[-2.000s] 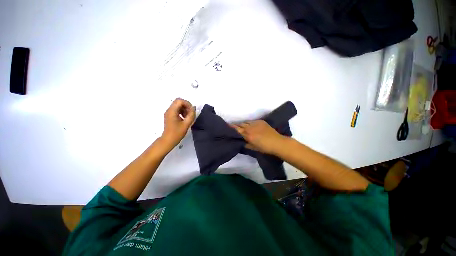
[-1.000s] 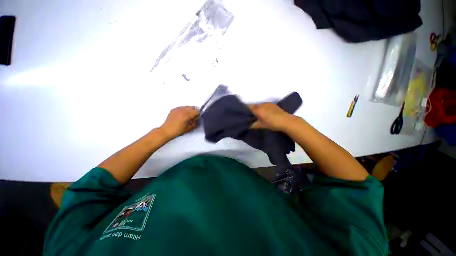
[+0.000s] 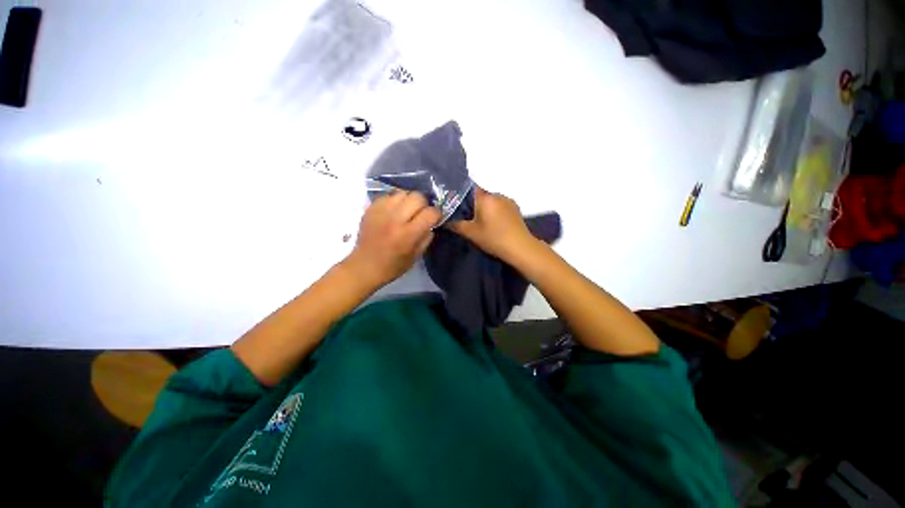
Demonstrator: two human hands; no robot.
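A clear polybag (image 3: 332, 55) with small black printed marks lies on the white table, its opening towards me. Part of a dark grey garment (image 3: 481, 283) is inside the bag's mouth; the rest hangs towards my body over the table edge. My left hand (image 3: 397, 233) is closed on the bag's edge at the opening. My right hand (image 3: 496, 223) is closed on the garment at the mouth, its fingertips partly hidden by cloth and film.
A dark garment pile (image 3: 714, 35) lies at the back right. Yellow snips (image 3: 691, 204), black-handled scissors (image 3: 776, 238), a stack of empty polybags (image 3: 769, 139) and a red bundle (image 3: 868, 213) are at the right. A black phone (image 3: 18, 57) lies far left. Stools (image 3: 134, 385) stand below the table edge.
The garment's leading end has gone into the polybag's mouth. My left hand has moved right, close to my right hand. The garment hangs closer to my body.
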